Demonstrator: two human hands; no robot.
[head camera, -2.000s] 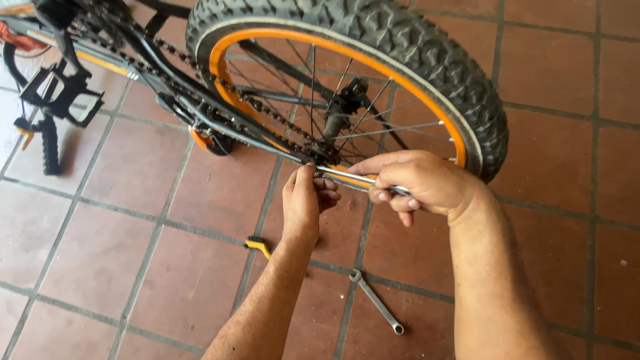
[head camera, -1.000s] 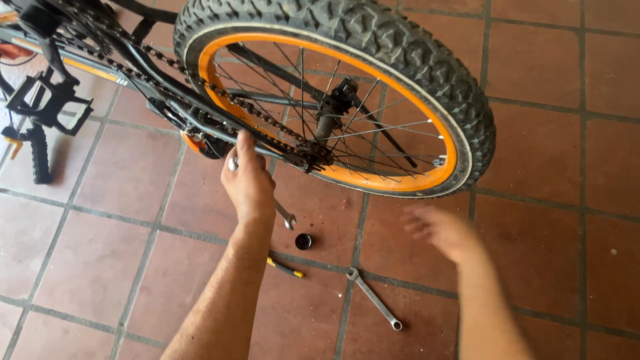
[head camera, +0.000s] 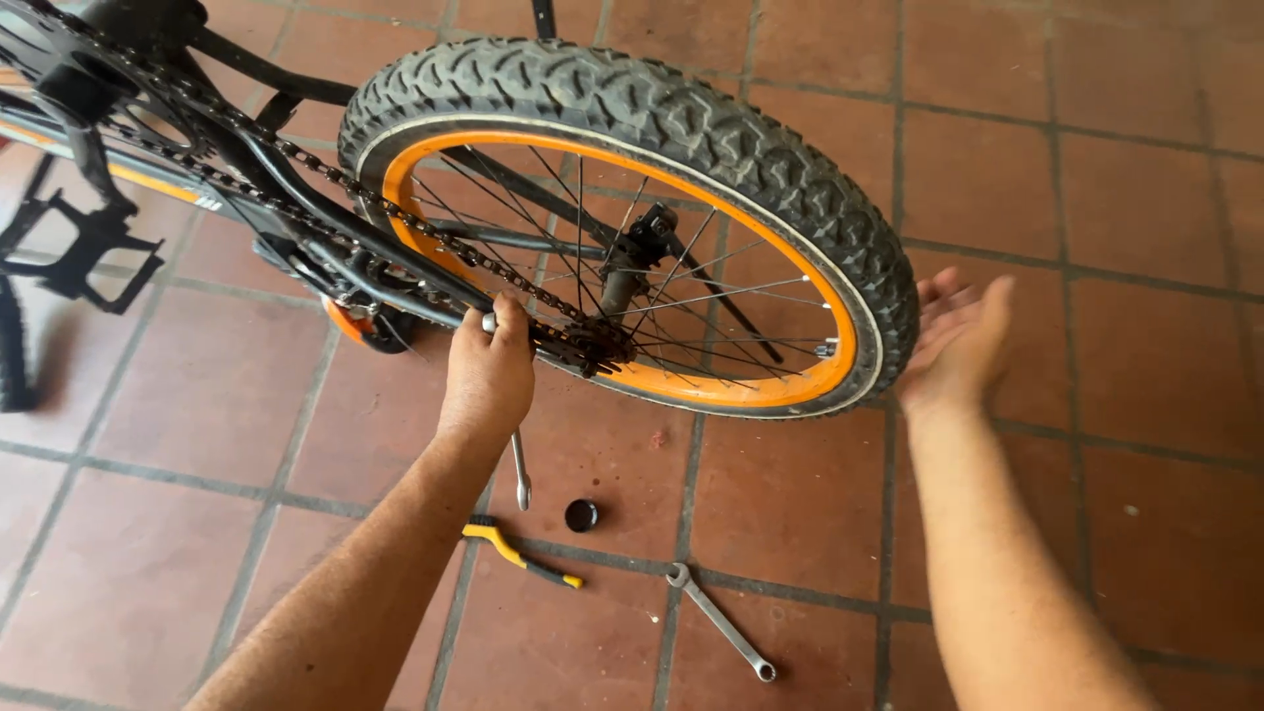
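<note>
My left hand (head camera: 491, 370) is closed around a combination wrench (head camera: 520, 474), whose lower end hangs below the fist, and rests at the black frame tube (head camera: 395, 237) of a bicycle. Just right of that fist are the rear sprocket (head camera: 597, 346) and the chain (head camera: 464, 254). My right hand (head camera: 953, 336) has its fingers spread at the right edge of the knobby rear tire (head camera: 632, 84); whether it touches the rubber cannot be told. The wheel has an orange rim (head camera: 770, 393), and the hub (head camera: 632, 259) shows among the spokes.
On the tiled floor (head camera: 790, 494) lie a second combination wrench (head camera: 721, 622), a yellow and black brush (head camera: 518, 555) and a small round black cap (head camera: 582, 514). A pedal (head camera: 84, 247) juts out at the left, and an orange and black derailleur part (head camera: 360, 324) hangs near the floor.
Two seconds ago both hands were at the rear axle, the right one with a wrench. The left hand has moved left along the frame with a wrench; the right has moved out to the tire's edge.
</note>
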